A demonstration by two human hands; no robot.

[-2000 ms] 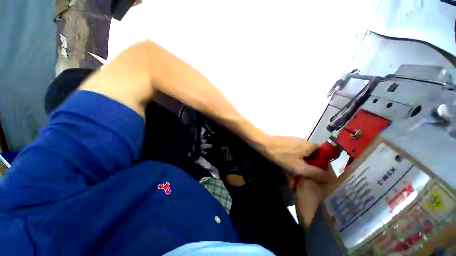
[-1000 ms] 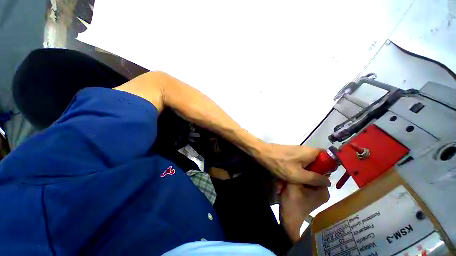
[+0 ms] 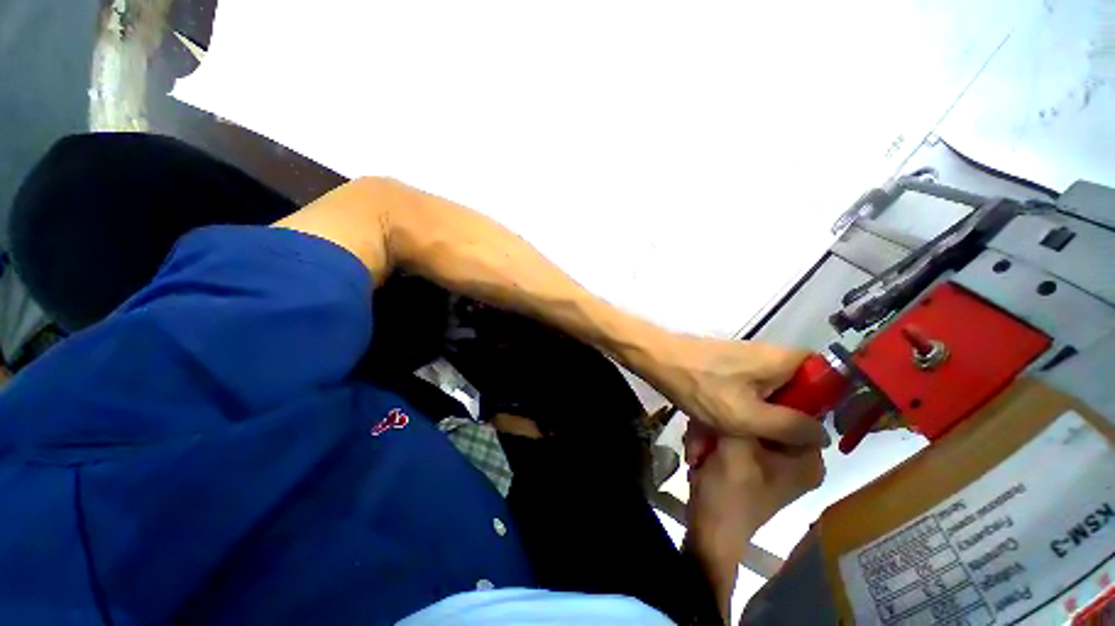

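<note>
The cutting machine's large grey motor body (image 3: 795, 585) fills the lower right, with a label reading KSM-3 and a red switch panel (image 3: 966, 349). My left hand (image 3: 746, 389) is closed around the red cutter handle (image 3: 812, 385) beside the panel. My right hand (image 3: 748, 483) is just below it, wrapped around the same handle; the two hands touch. A red lever (image 3: 861, 430) stands beside the handle. The broad white top sheet (image 3: 550, 110) of the lay spreads ahead, with a dark cut line running from the machine. The blade and base plate are hidden.
A thin black cable (image 3: 997, 175) crosses the white near the motor. A dark surface with pale scraps shows at the upper left (image 3: 165, 80). My black-clad legs (image 3: 587, 514) are close below my left forearm. A large black rounded shape (image 3: 128, 220) lies beyond my left sleeve.
The view has shifted, so the machine sits farther right and lower, and its red panel shows more fully than in the earliest frame. Both hands have kept hold of the handle.
</note>
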